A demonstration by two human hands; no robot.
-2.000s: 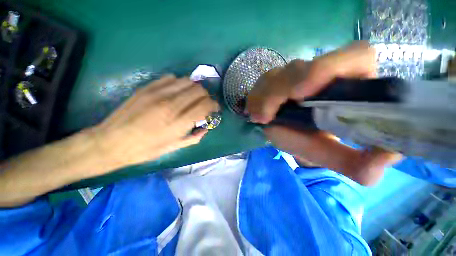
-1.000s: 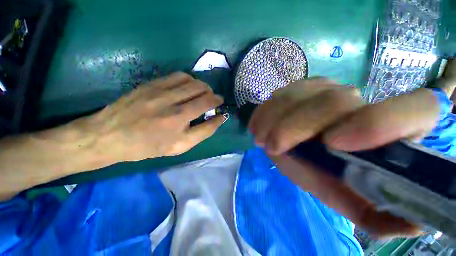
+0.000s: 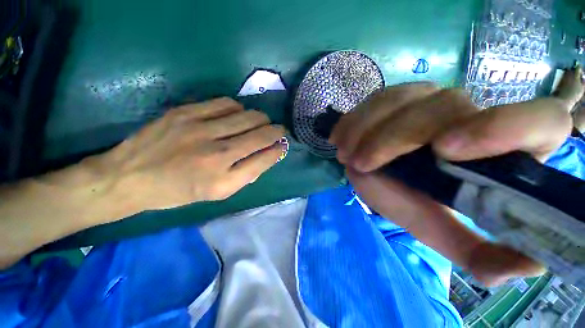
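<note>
My left hand (image 3: 199, 150) is palm down over the green mat, its fingertips pinching a small round module (image 3: 282, 148) that is mostly hidden by the fingers. My right hand (image 3: 410, 134) is wrapped around the electric screwdriver (image 3: 507, 198), which has a black nose and a light grey body running to the right edge. The black nose end is over the lower part of the round screw dish (image 3: 343, 83), which has a silvery grainy face. The driver bit and single screws cannot be made out.
A white card (image 3: 263, 82) lies left of the dish. A clear blister tray (image 3: 510, 57) is at the upper right, with a blue mark (image 3: 420, 66) on the mat beside it. A dark parts tray (image 3: 48, 70) is at the left edge. Part of another hand or arm may show at far right.
Since a second ago, the screwdriver's nose has moved up onto the dish with my right hand. The module is now more covered by my left fingertips. Earlier, my hands were lower in detail and blurred.
</note>
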